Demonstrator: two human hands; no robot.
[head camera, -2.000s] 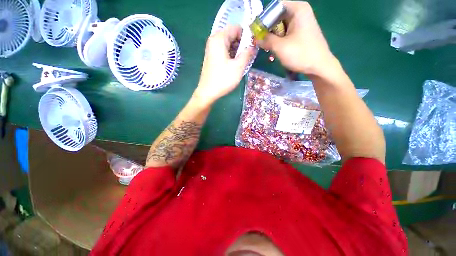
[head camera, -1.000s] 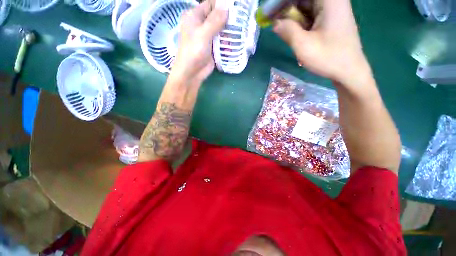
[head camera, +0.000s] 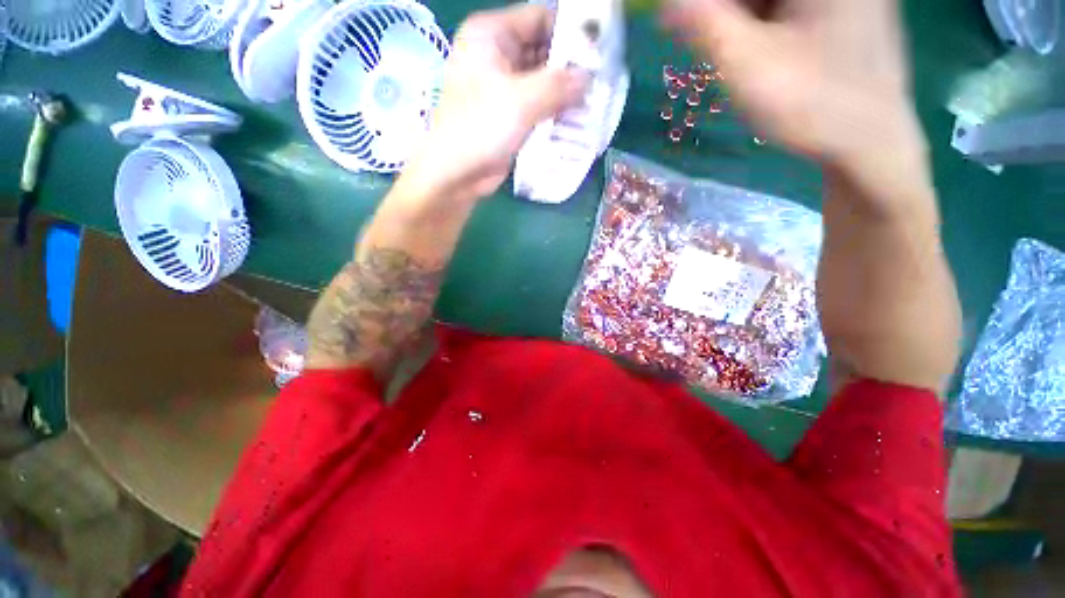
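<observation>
My left hand (head camera: 496, 99) grips a white fan housing (head camera: 572, 129) held on edge at the top centre, with its narrow side towards me. My right hand (head camera: 794, 82) is blurred, to the right of the fan at the top edge. A small yellow-green part, matching the mallet's face, shows by its fingertips; the rest of the mallet is hidden or cut off. Loose copper-red caps (head camera: 689, 99) lie scattered on the green bench between the hands. A clear bag of caps (head camera: 689, 292) with a white label lies nearer to me.
White fans stand at the left, one upright (head camera: 371, 88) beside my left forearm and one (head camera: 181, 214) near the bench edge. A slim hammer (head camera: 37, 140) lies far left. Crumpled clear plastic (head camera: 1018, 345) and a grey-white bracket (head camera: 1010, 138) are at right. A brown cardboard box (head camera: 152, 374) is below.
The held fan has turned from showing its grille to showing its narrow side. My right hand has moved right, away from the fan, and the scattered caps have come into view.
</observation>
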